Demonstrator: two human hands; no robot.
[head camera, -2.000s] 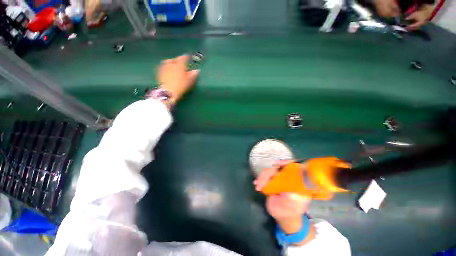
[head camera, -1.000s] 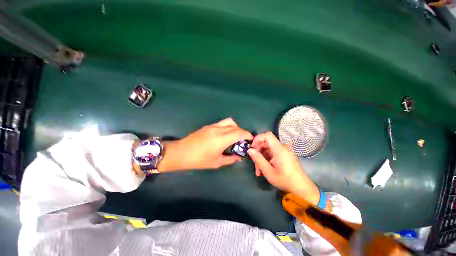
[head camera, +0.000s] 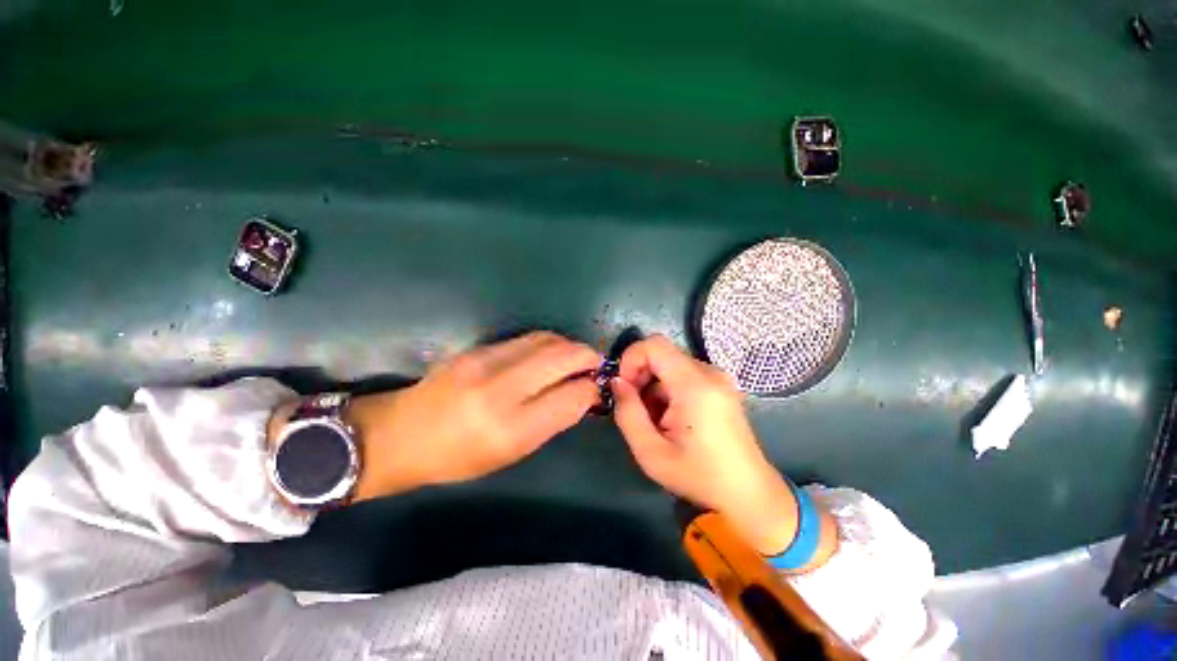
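My left hand (head camera: 497, 403) and my right hand (head camera: 684, 413) meet over the bench and pinch a small dark watch housing (head camera: 604, 384) between their fingertips, which cover most of it. The orange screwdriver (head camera: 755, 588) lies along the underside of my right wrist, cut off by the lower edge; its bit is hidden. A round grey screw dish (head camera: 777, 318) with a dotted surface stands right of my hands. One square housing (head camera: 263, 256) lies on the near mat at left. Another housing (head camera: 816, 149) lies at the green strip's edge beyond the dish.
A further housing (head camera: 1071, 204) lies at right, and a dark one (head camera: 1141, 32) at the top right. Tweezers (head camera: 1031, 314), a white scrap (head camera: 1002, 416) and a tan bit (head camera: 1113, 316) lie right of the dish. A metal post end (head camera: 58, 168) stands at left, a black tray (head camera: 1146, 517) at right.
My left hand came back from the far strip and now holds a housing with my right hand. The screwdriver has swung from above the bench to below my right wrist. The view has tilted down.
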